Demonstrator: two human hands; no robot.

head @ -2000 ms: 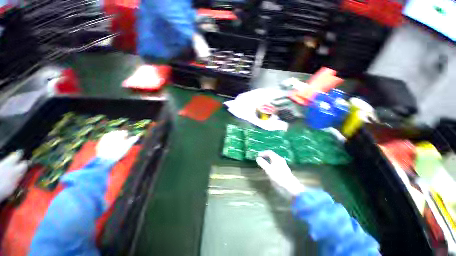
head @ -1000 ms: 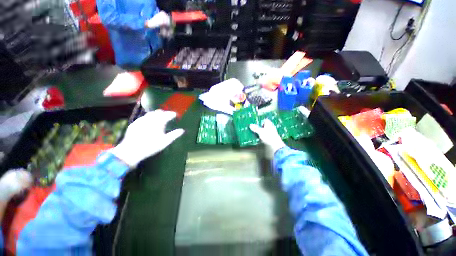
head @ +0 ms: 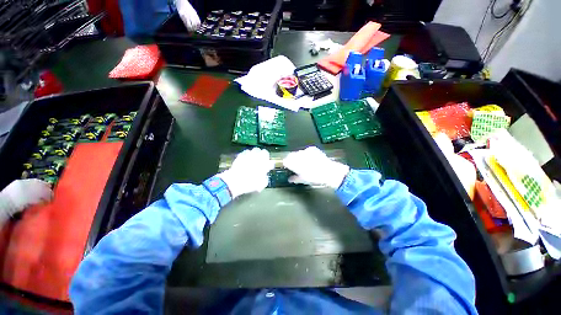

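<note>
A green PCB panel (head: 280, 178) is held over the far part of the grey-green work mat (head: 277, 227), mostly hidden by my fingers. My left hand (head: 248, 171), in a white glove with a blue band at the cuff, grips its left side. My right hand (head: 314, 167), also gloved in white, grips its right side. Two green panels (head: 259, 126) lie side by side beyond my hands, one with a white patch on top. More green panels (head: 346, 119) lie to their right.
Left, a black tote (head: 165, 138) holds boards on red liner; another person's gloved hand (head: 26, 198) is in it. A supplies bin (head: 424, 215) stands right. Beyond are a calculator (head: 314, 81), blue holders (head: 352, 77), red sheet (head: 205, 90) and another black tote (head: 230, 61).
My right hand has brought a panel from the group back to the mat. My left hand has moved right from beside the left tote and now grips it too.
</note>
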